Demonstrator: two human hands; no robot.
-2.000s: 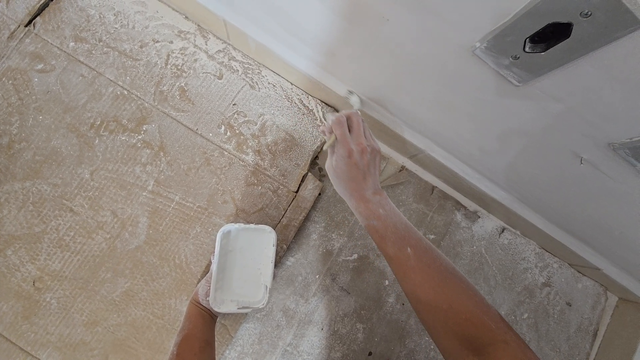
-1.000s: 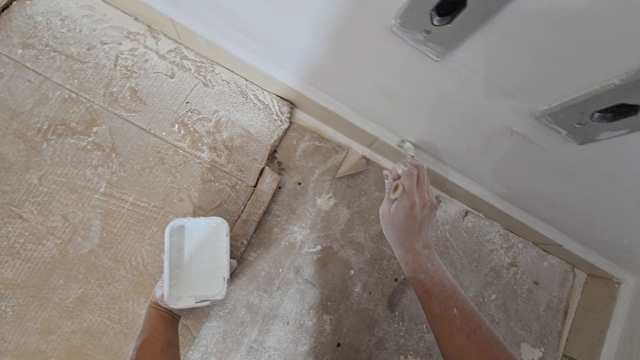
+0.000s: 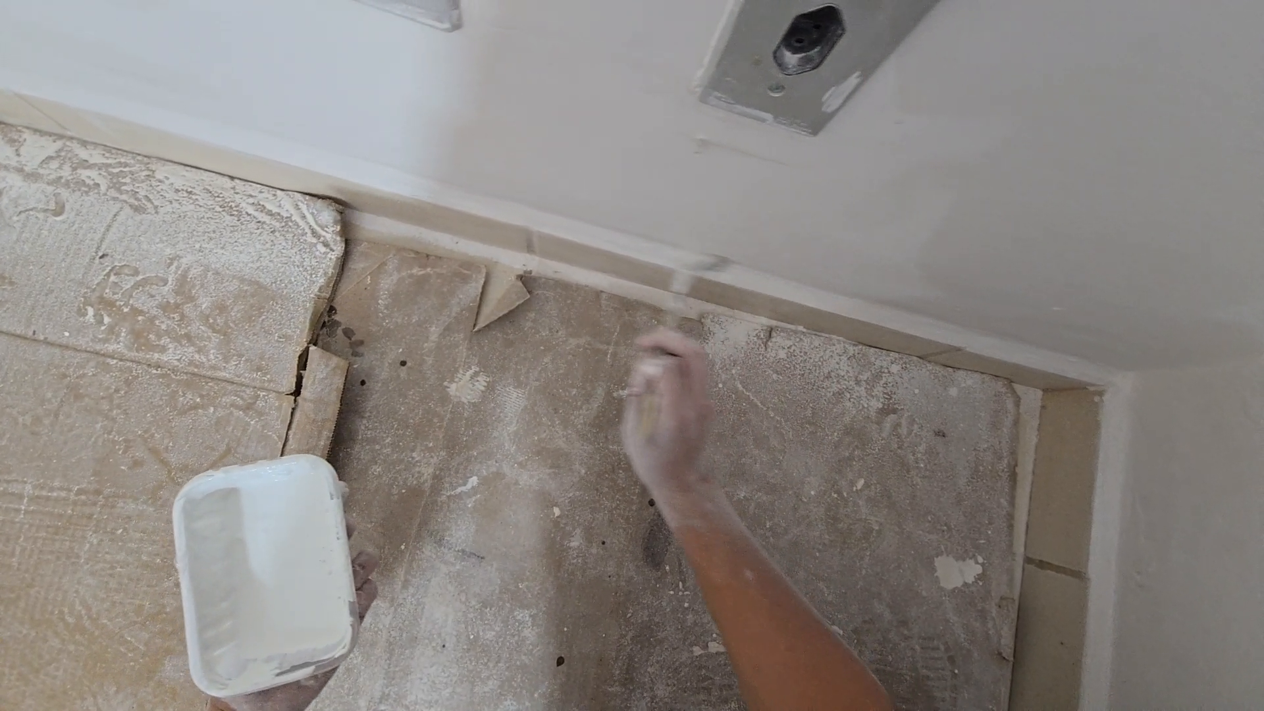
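Observation:
My left hand (image 3: 363,578), mostly hidden beneath it, holds a white plastic tub (image 3: 267,573) with white paint inside, at the lower left. My right hand (image 3: 670,410), blurred and dusted white, is closed around the light handle of a paintbrush (image 3: 679,291). The brush's pale tip, also blurred, is at the tile baseboard (image 3: 612,267) along the foot of the white wall (image 3: 592,128); whether it touches cannot be told.
Dusty, paint-spotted cardboard sheeting (image 3: 553,474) covers the floor, with a torn flap (image 3: 502,299) near the baseboard. A thicker cardboard piece (image 3: 148,286) lies at left. A socket plate (image 3: 815,59) is on the wall above. The walls meet in a corner at right.
My right hand has moved right along the baseboard with the brush, away from the thick cardboard's edge. My left hand still holds the tub. The view has shifted toward the right corner.

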